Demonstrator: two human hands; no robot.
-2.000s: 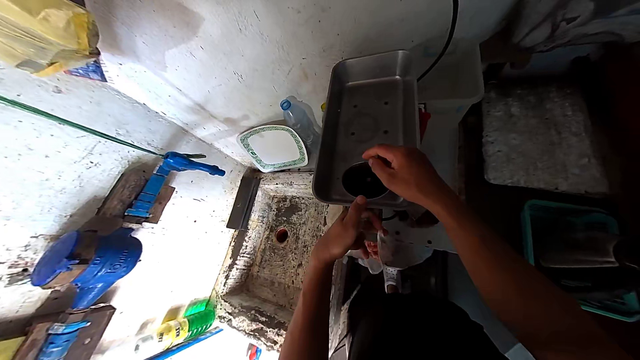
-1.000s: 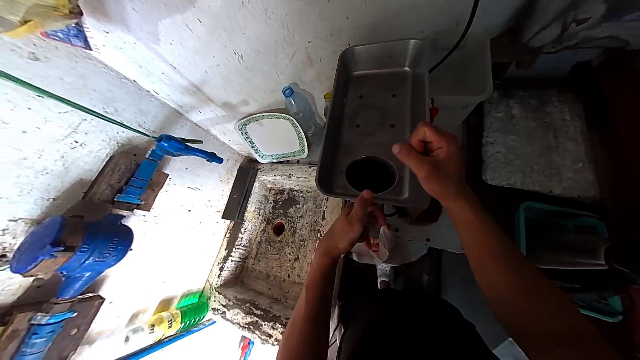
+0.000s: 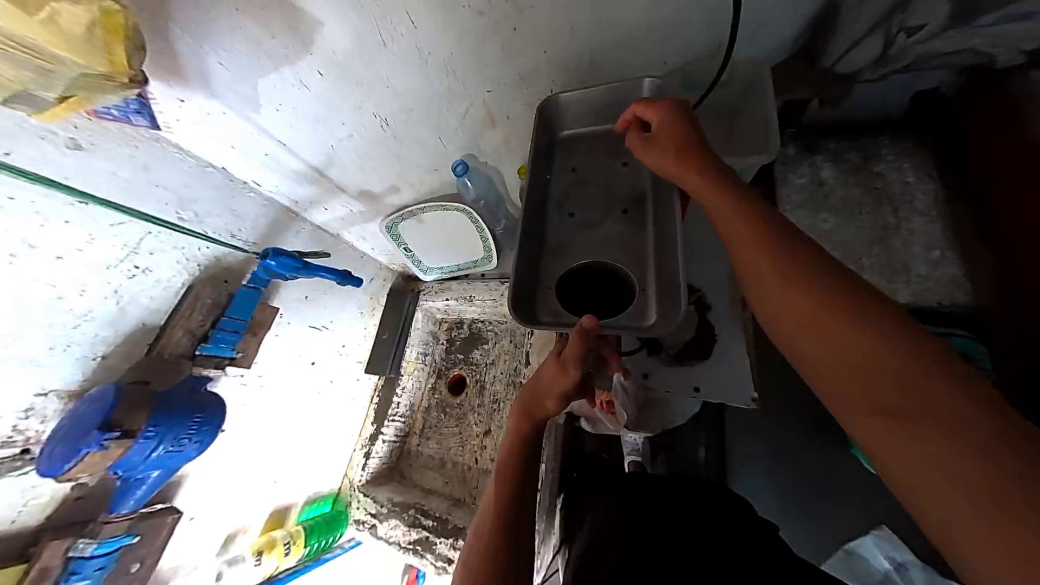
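A grey metal tray [image 3: 597, 187] with raised sides, a large round hole [image 3: 595, 291] near its near end and several small holes stands above a pale surface. My left hand [image 3: 573, 366] is at the tray's near rim, thumb at the edge just below the round hole; a clear plastic bag [image 3: 621, 406] hangs beside its fingers. Whether those fingers grip the rim or the bag I cannot tell. Over the tray's far right side is my right hand [image 3: 662, 134], fingers curled; what is between them, if anything, is hidden.
Left of the tray lies a worn concrete sink [image 3: 455, 439] with a drain hole. A white plate with a green border [image 3: 440, 240] and a clear plastic bottle [image 3: 481, 191] lean at the wall. Blue tap [image 3: 301, 268] and blue water meter [image 3: 162, 431] project at the left; a translucent tub [image 3: 739, 122] sits behind.
My right hand has moved from beside the round hole to the tray's far right side. My left hand stays at the near rim.
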